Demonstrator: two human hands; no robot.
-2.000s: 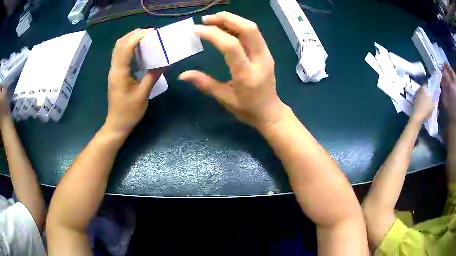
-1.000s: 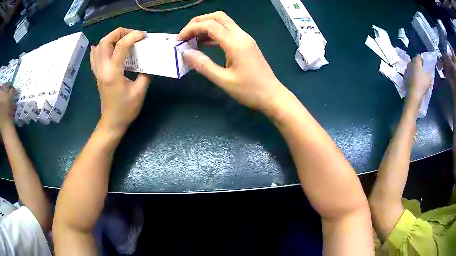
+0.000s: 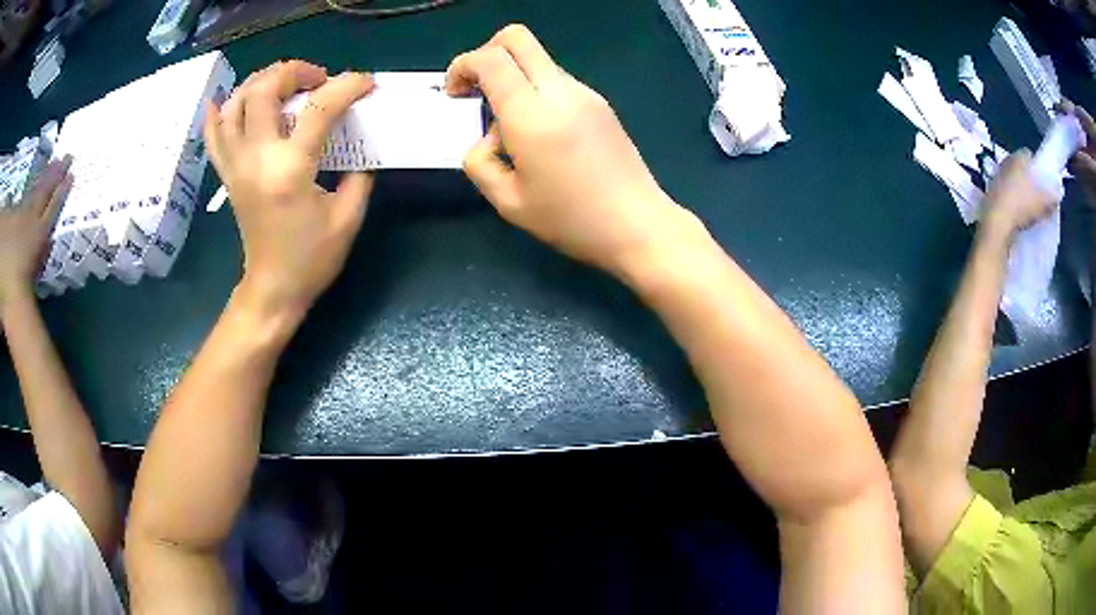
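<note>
A white folding carton (image 3: 411, 123) with small dark print is held level above the table between my hands. My left hand (image 3: 295, 162) grips its left part, fingers on top and thumb below. My right hand (image 3: 547, 156) has its fingers and thumb on the carton's right end and hides most of that end. A small white flap (image 3: 218, 198) shows beside my left hand; what it belongs to is unclear. A carton stack (image 3: 126, 168) lies at the left, its ends facing me.
Another carton (image 3: 718, 48) with crumpled white paper (image 3: 748, 118) at its near end lies back right. Paper slips (image 3: 943, 126) lie at right, near a yellow-sleeved person's hand (image 3: 1022, 192). Another person's hand (image 3: 27, 222) touches the stack's left side. A cord lies at the back.
The carton has turned from its end facing me to lying lengthwise, and my right hand has closed onto its right end. The left neighbour's hand has moved onto the stack.
</note>
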